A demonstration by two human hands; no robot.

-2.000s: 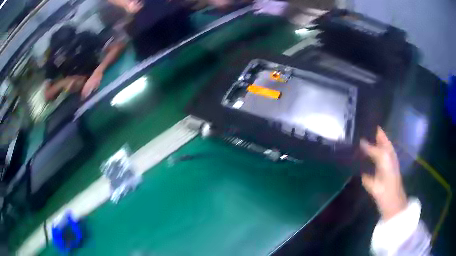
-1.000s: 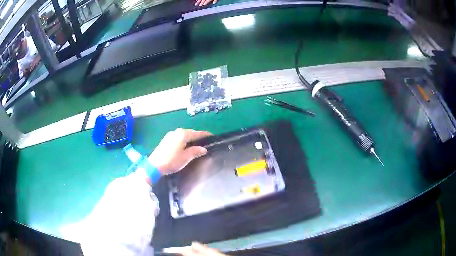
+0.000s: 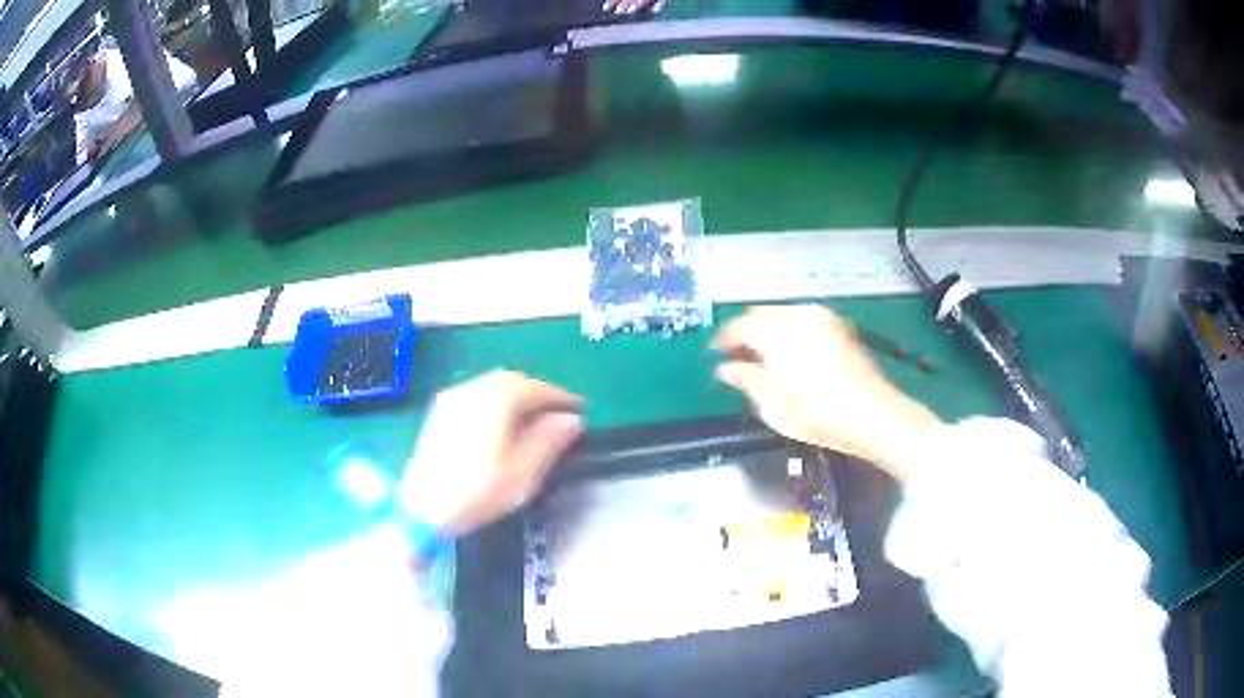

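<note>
The housing [image 3: 641,559] lies open side up on the black foam pad [image 3: 900,641], with orange-yellow flex cable [image 3: 785,526] at its right side. My left hand [image 3: 491,450], blurred and with a blue wrist strap, is at the housing's top-left edge; its fingers are curled and whether it grips anything cannot be told. My right hand [image 3: 798,375] is above the housing's top edge, fingers bent, below and right of the zip bag of small black parts [image 3: 645,269]; its fingertips are blurred and nothing clear shows in them.
A blue screw tray [image 3: 351,357] stands at left. The electric screwdriver [image 3: 1003,357] and partly covered tweezers [image 3: 894,351] lie at right. Another unit [image 3: 1207,327] is at the far right edge. A dark panel [image 3: 423,137] lies beyond the white strip [image 3: 805,267]. A person's hand shows at the top.
My right hand has come up from the bottom edge to above the housing. My left hand stays by the housing's top-left. The view has shifted, so the housing appears lower and further right.
</note>
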